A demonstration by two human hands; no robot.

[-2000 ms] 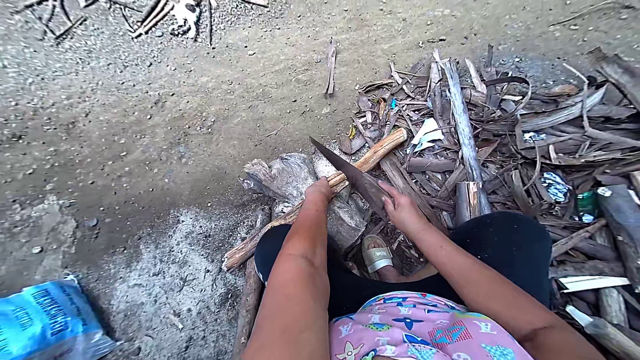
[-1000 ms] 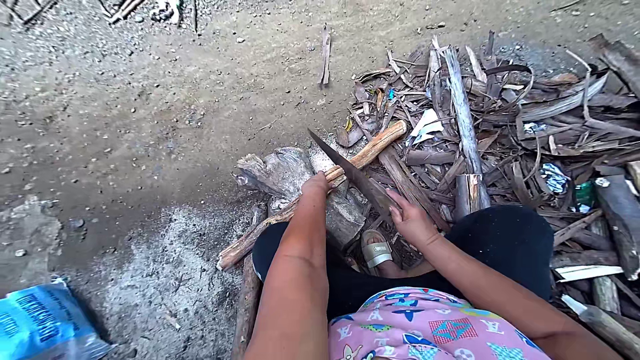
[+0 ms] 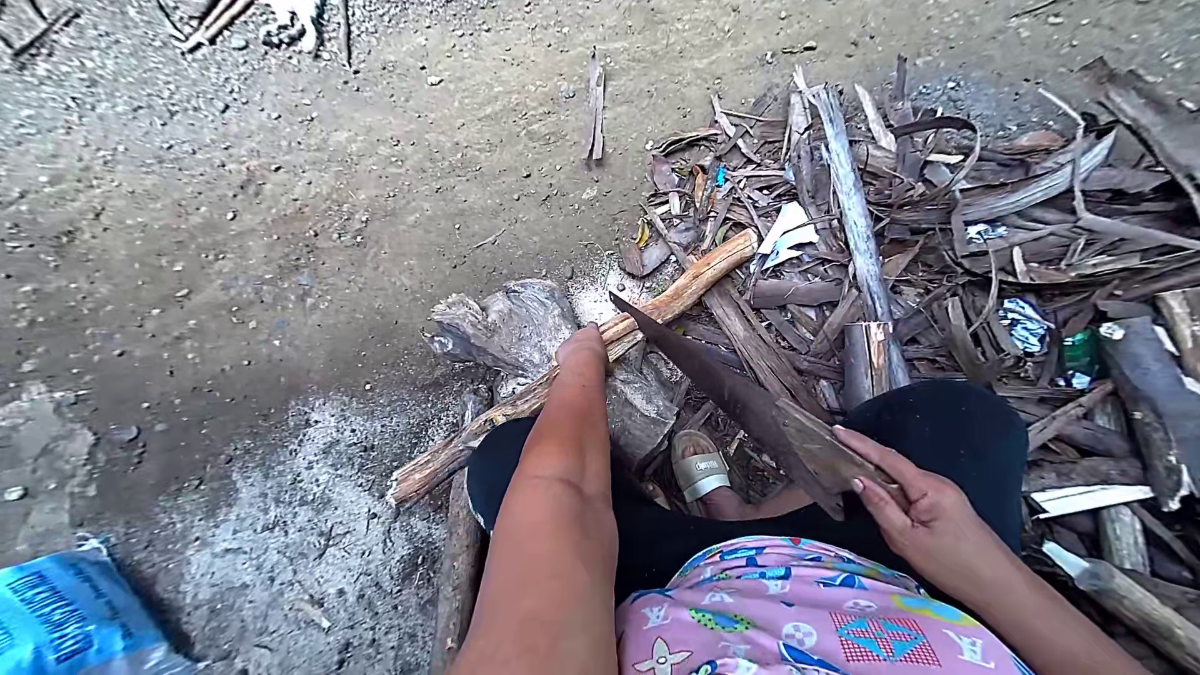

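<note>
A peeled wooden branch (image 3: 680, 295) lies at a slant across a gnarled grey log (image 3: 516, 328). My left hand (image 3: 581, 347) grips the branch near its middle, its fingers mostly hidden behind the wrist. My right hand (image 3: 905, 497) holds the wooden handle of a handsaw (image 3: 741, 398), whose dark, pointed blade reaches up and left. The blade's tip is close to the branch, just right of my left hand; whether they touch I cannot tell. Pale sawdust (image 3: 609, 291) lies on the ground behind the branch.
Bark strips and split wood (image 3: 1012, 197) are heaped at the right, with an upright-slanting pole (image 3: 858, 206) among them. A blue plastic bag (image 3: 75, 609) is at the lower left. My sandalled foot (image 3: 701, 469) stands beside the log. A thin bark piece (image 3: 595, 108) lies farther off.
My right hand has drawn the saw back toward my body, down and to the right. My left hand stays on the branch.
</note>
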